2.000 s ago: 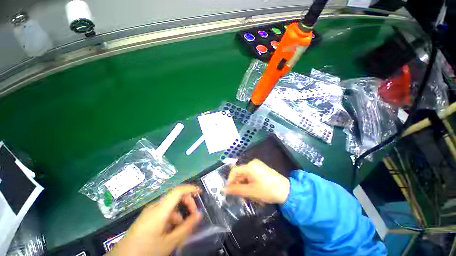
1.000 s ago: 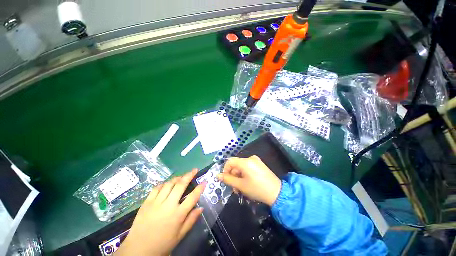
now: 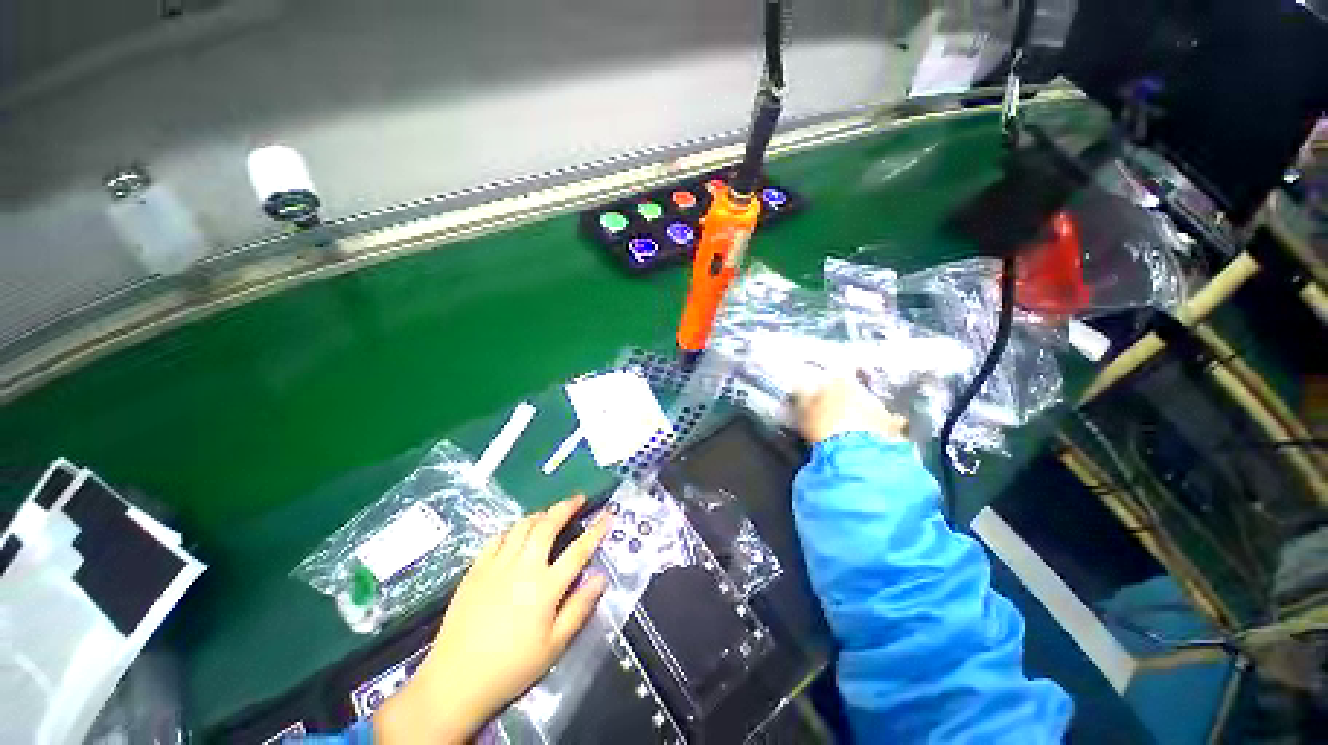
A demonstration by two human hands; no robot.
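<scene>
Black phone housings lie side by side in a long dark tray at the near edge. A pale piece with dark rings shows at the top of one housing, beside my left fingertips. My left hand lies flat over the tray with its fingers extended, holding nothing visible. My right hand reaches past the tray to the clear bags with dotted sheets; whether it grips anything is unclear. Dotted adhesive strips lie behind the tray, next to a white card.
An orange screwdriver hangs on its cable above the strips. A coloured-dot tray lies at the rear. A small clear bag and a white strip lie left. White-and-black sheets are far left, a red object far right.
My right hand has left the housing and moved right and away to the clear bags. My left hand stays over the tray. The camera view has shifted.
</scene>
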